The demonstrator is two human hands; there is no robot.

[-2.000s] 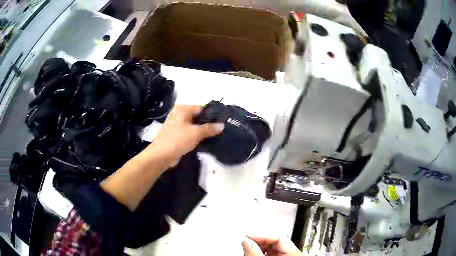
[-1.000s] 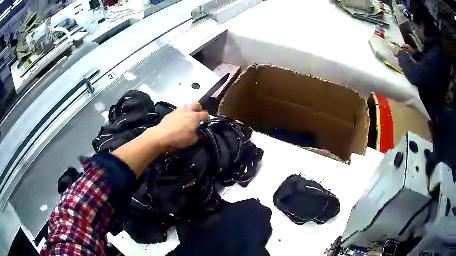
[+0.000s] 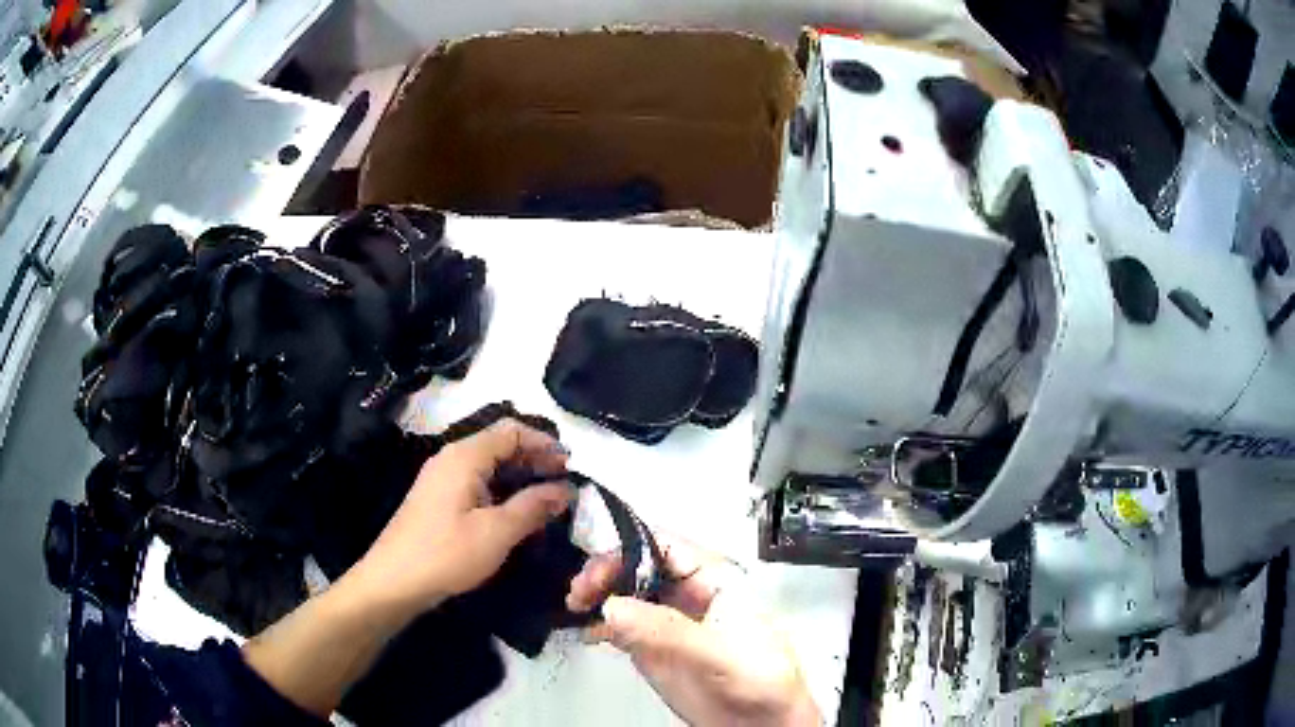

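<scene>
My left hand (image 3: 462, 514) pinches one end of a narrow black strip (image 3: 632, 533) between thumb and fingers. My right hand (image 3: 696, 625) holds the strip's other part, left of the sewing machine. The strip curves between both hands and shows a pale edge. Flat black cut panels (image 3: 426, 682) lie under and beside my left hand, which hides part of them. Two overlapping rounded black pieces (image 3: 632, 367) with a pale edge line lie on the white table beyond my hands.
A big heap of black sewn pieces (image 3: 270, 355) lies at the left. An open cardboard box (image 3: 597, 128) stands behind the table. The white sewing machine (image 3: 909, 284) stands at the right, with exposed metal bed parts (image 3: 937, 639) below it.
The view has swung back toward the machine. My left hand has moved from the heap to the strip in front. My right hand, out of view a second ago, now holds the strip too.
</scene>
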